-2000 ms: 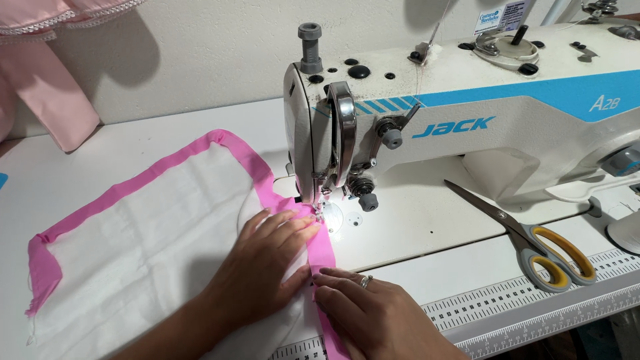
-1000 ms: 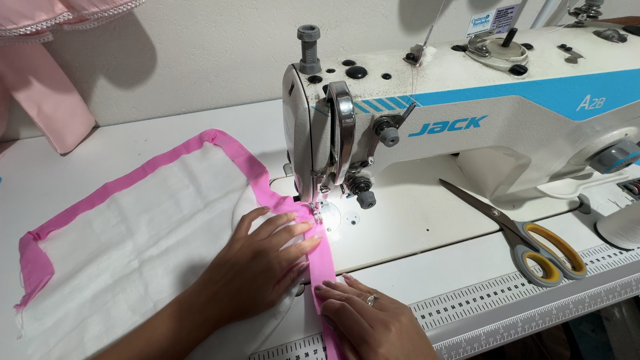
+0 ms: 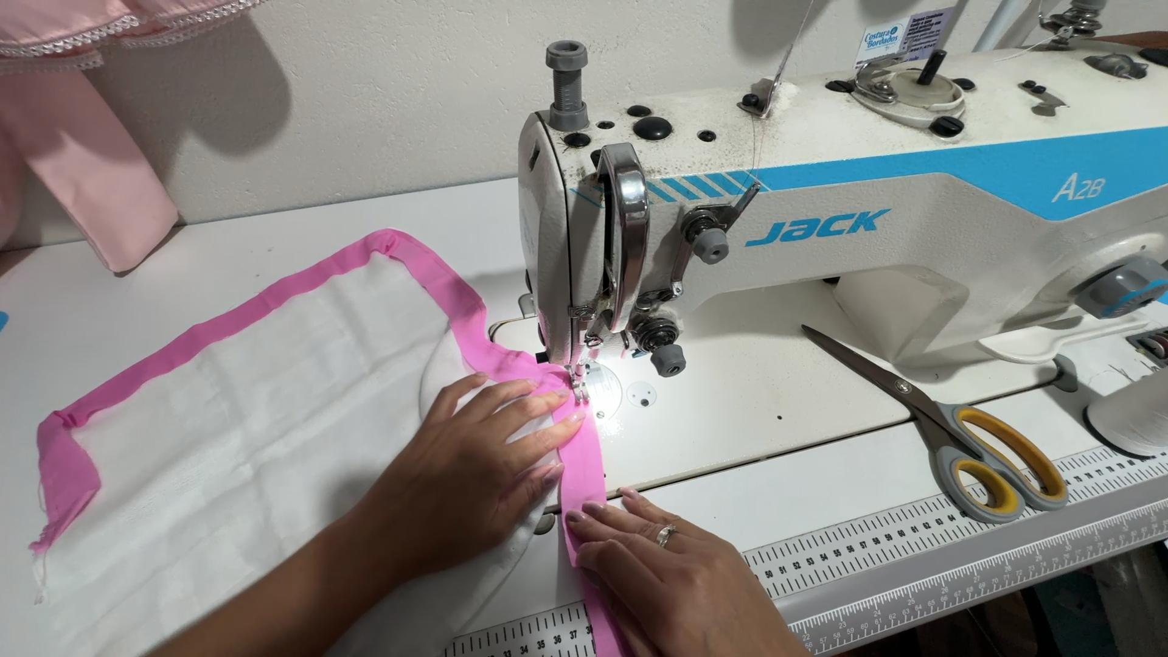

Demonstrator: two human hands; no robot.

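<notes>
A white cloth [image 3: 246,411] with a pink fabric strip [image 3: 584,456] along its edges lies on the table, its edge under the presser foot [image 3: 580,391] of a Jack sewing machine [image 3: 812,219]. Spread flat, my left hand [image 3: 484,461] rests on the cloth and strip just left of the foot, fingers apart. My right hand [image 3: 671,566], with a ring on one finger, lies on the strip closer to the table's front edge; its thumb is hidden, so whether it pinches the strip does not show.
Grey and yellow scissors [image 3: 949,438] lie right of the needle area, across the machine bed's edge and a printed ruler strip [image 3: 849,538]. A white thread cone [image 3: 1131,411] stands at far right. Pink satin fabric [image 3: 100,173] hangs at back left by the wall.
Both hands stay in nearly the same places by the presser foot. Since two seconds ago the cloth's pink far left corner has shifted slightly within the view; little else differs.
</notes>
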